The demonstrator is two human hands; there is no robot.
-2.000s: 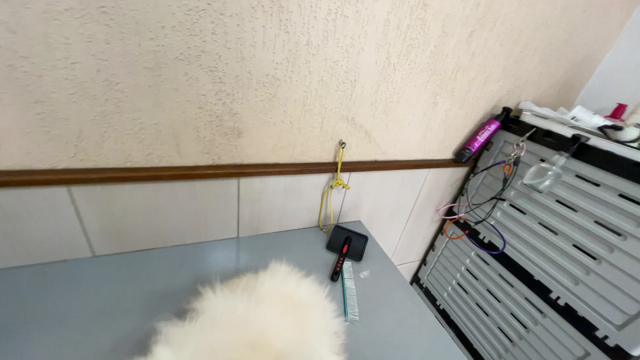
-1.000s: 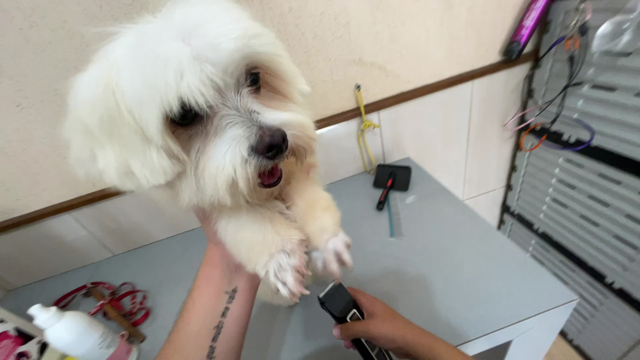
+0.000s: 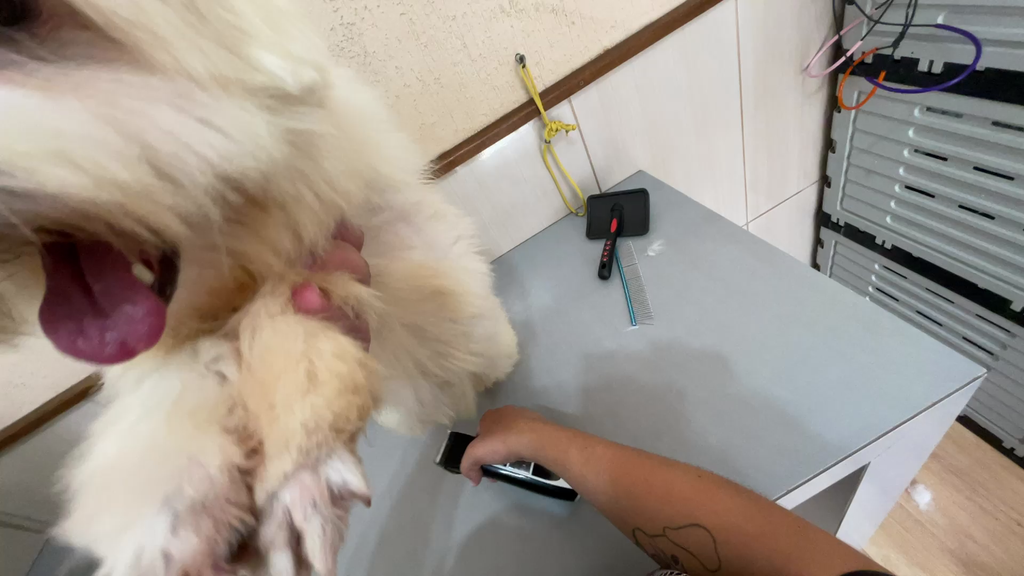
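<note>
A cream-white dog (image 3: pixel 304 160) fills the left of the view, close to the camera, its mouth open with the tongue out and its front paws hanging down. Fingertips of my left hand (image 3: pixel 340 264) show in the fur around its upper foreleg; the rest of that hand is hidden. Low in the middle, my right hand (image 3: pixel 508 440) is closed over a black pet clipper (image 3: pixel 524 476) at the grey tabletop, the blade end pointing left. A black slicker brush (image 3: pixel 618 216) lies farther back, beside a metal comb (image 3: pixel 638 288) with a blue spine.
The grey table (image 3: pixel 800 344) has its right edge above a wood-look floor. A yellow cord (image 3: pixel 558 132) hangs from a wall hook at the far corner. Grey slatted plastic panels (image 3: pixel 920 176) stand at the right, with coloured loops (image 3: pixel 972 60) hanging on them.
The dog is now much nearer the camera and covers the left side. My right hand and the clipper are at the tabletop, away from the paws. The view has shifted.
</note>
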